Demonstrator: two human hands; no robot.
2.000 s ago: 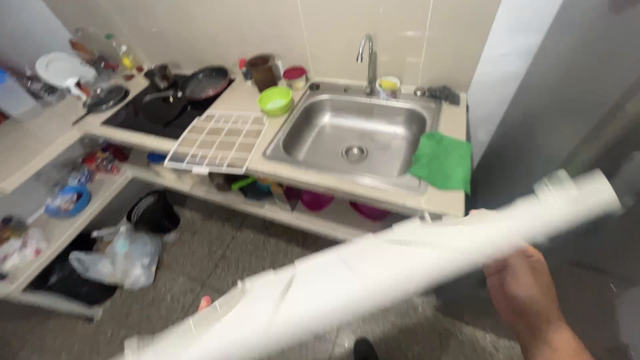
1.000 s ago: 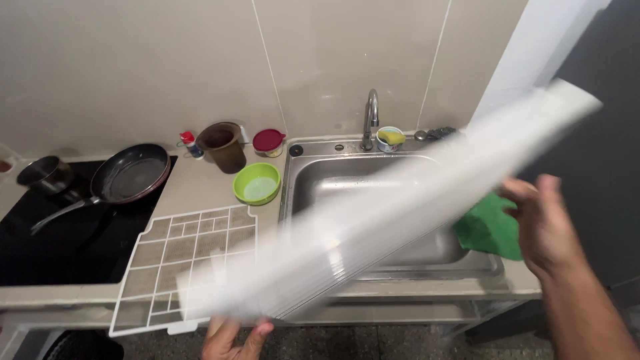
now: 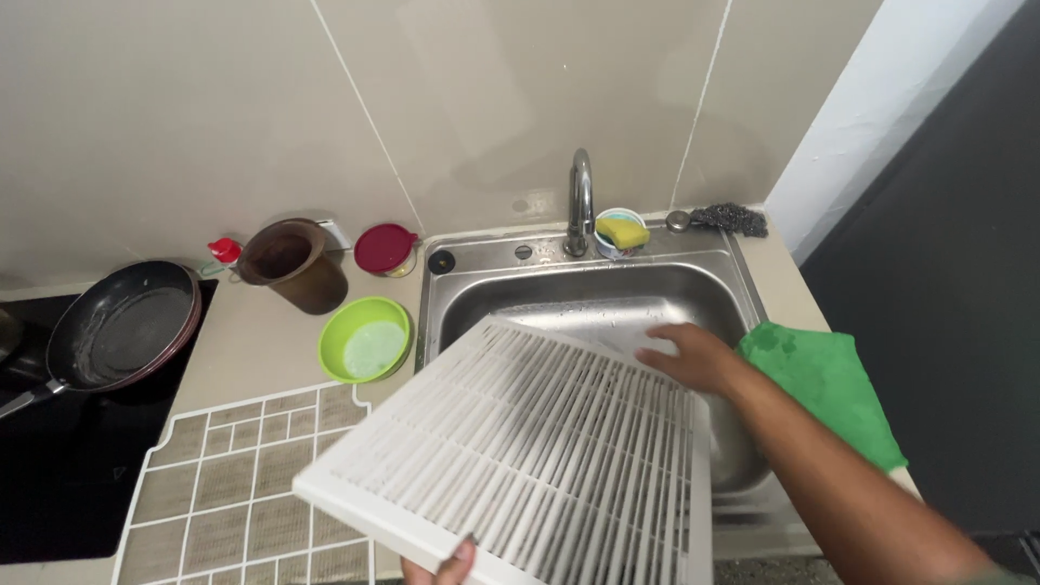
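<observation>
A white slatted plastic grille panel (image 3: 520, 455) is tilted over the front of the stainless steel sink (image 3: 731, 284), with dark marks between its slats. My left hand (image 3: 443, 569) grips its near edge at the bottom of the view, thumb on top. My right hand (image 3: 691, 357) is above the basin by the panel's far right edge, fingers apart; whether it touches the panel is unclear. Left of the panel, a white-framed mesh air filter (image 3: 231, 479) lies on the counter, partly hidden by the panel.
Behind stand a chrome faucet (image 3: 580, 203), a tub with a yellow sponge (image 3: 624, 233) and a steel scourer (image 3: 727, 219). A green cloth (image 3: 829, 390) drapes at right. Leftward are a lime-green bowl (image 3: 366, 340), a red-lidded container (image 3: 385, 249), a brown pitcher (image 3: 296, 268) and a frying pan (image 3: 126, 325) on a black cooktop.
The panel, seen narrow and slanting before, now shows its slatted face over the sink. My right hand has moved in over the basin. The view has moved closer to the counter.
</observation>
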